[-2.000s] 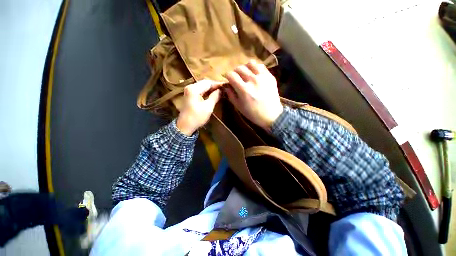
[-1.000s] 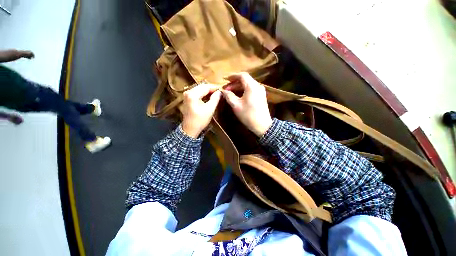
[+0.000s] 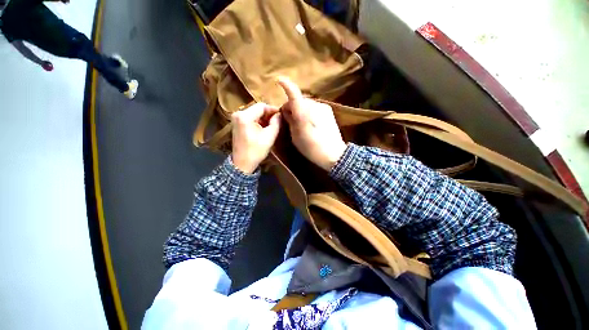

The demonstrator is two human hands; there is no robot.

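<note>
A tan-brown handbag [image 3: 294, 187] lies across my lap, its dark mouth open towards me. My left hand [image 3: 254, 134] pinches the top edge at its far end between thumb and fingers. My right hand [image 3: 313, 131] is close beside it at the same edge, with its index finger raised; its fingertips meet the edge near my left hand. What lies exactly between the fingertips is too small to tell. A curved handle [image 3: 361, 229] stands over the near part of the mouth. The long shoulder strap [image 3: 497, 169] runs right over the table edge.
More tan bags [image 3: 284, 48] are heaped just beyond my hands. The white table [image 3: 504, 38] is at the right, with dark-red strips [image 3: 478, 77] along its edge. A dark floor with a yellow edge line [image 3: 102, 213] is at the left. A person [image 3: 55, 35] is at the upper left.
The hammer seen at the right has left the picture as the view shifted. My right index finger has lifted. The strap has come to lie over the table edge. The person has moved to the upper left.
</note>
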